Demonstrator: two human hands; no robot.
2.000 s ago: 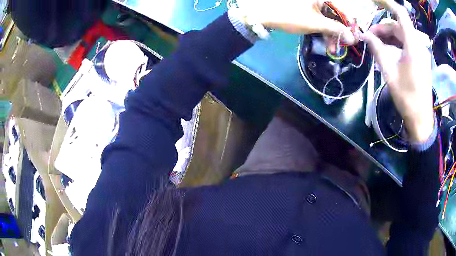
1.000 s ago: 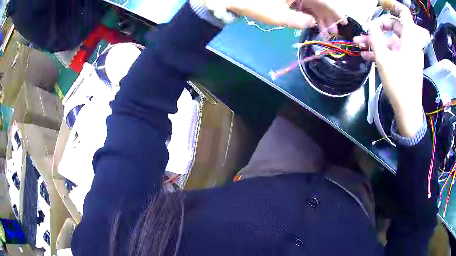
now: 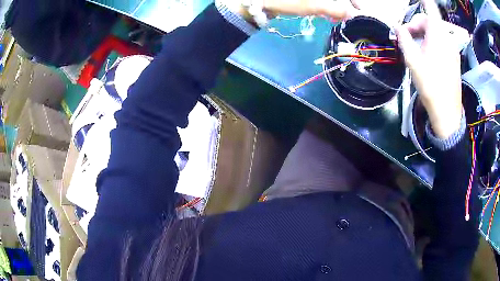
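A round camera housing [image 3: 364, 90] with a black interior sits open end up on the green bench. A wire harness [image 3: 378, 56] with red, orange and yellow leads lies across its opening. A pink-purple lead hangs over the left rim to a small white plug connector [image 3: 292, 89] above the bench. My left hand [image 3: 351, 7] is at the top edge behind the housing, overexposed and partly out of the picture. My right hand [image 3: 422, 46] is at the housing's right rim, fingers bent close together. Whether either hand holds anything cannot be told.
Another open housing [image 3: 416, 126] stands under my right forearm, with more housings and loose coloured leads at the right. Thin white cords [image 3: 282, 33] lie on the bench. A cardboard box [image 3: 236, 159] with white units is below left, beside a red object [image 3: 101, 57].
Both hands first worked the leads over the housing. The leads were then spread across the opening, the pink-purple one out to the left. My left hand has since moved up, off them.
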